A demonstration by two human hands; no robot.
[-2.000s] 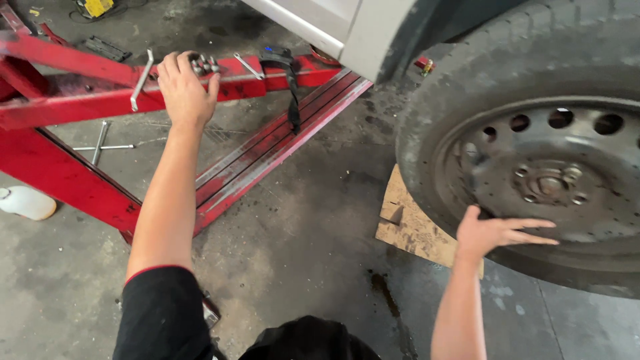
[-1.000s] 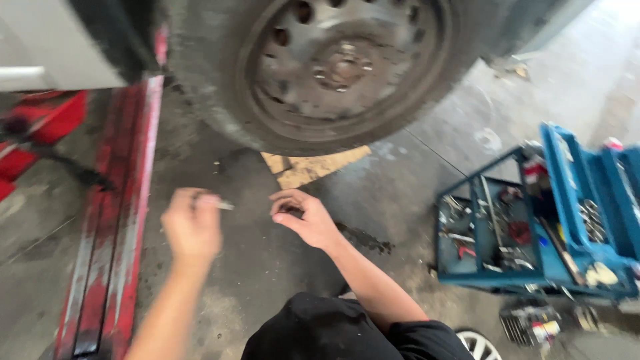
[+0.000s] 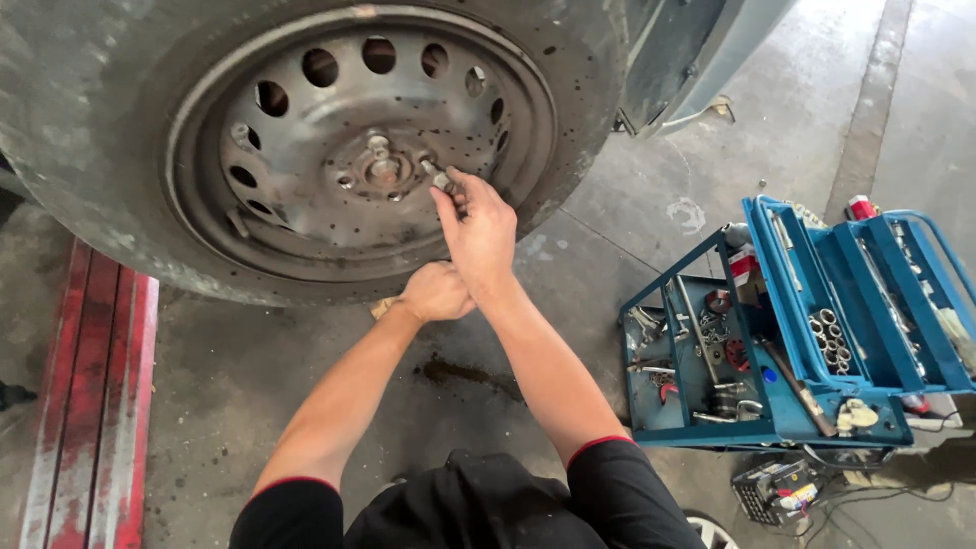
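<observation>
A dark steel wheel (image 3: 305,160) with its tyre (image 3: 99,130) sits on the car. My right hand (image 3: 480,229) pinches a wheel bolt (image 3: 440,180) between thumb and forefinger, its shank pointing at a hole right of the hub centre; more metal pieces show under the curled fingers. Another wheel bolt (image 3: 377,146) stands in the hole above the hub centre (image 3: 387,171). Two other bolt holes, at the lower left and bottom of the hub, are bare. My left hand (image 3: 438,291) is closed just below the rim, against my right wrist; whether it holds anything is hidden.
At right stands a blue tool trolley (image 3: 686,438) carrying an opened cantilever toolbox (image 3: 808,335) with sockets (image 3: 831,339). A hammer (image 3: 801,389) lies beside the toolbox. A red lift arm or rail (image 3: 91,412) runs along the floor at left. A battery-like box (image 3: 778,492) and cables lie below the trolley.
My left hand has left the red lift arm, where it was over some metal pieces. My right hand has come up to the wheel hub with a bolt. The view has swung right.
</observation>
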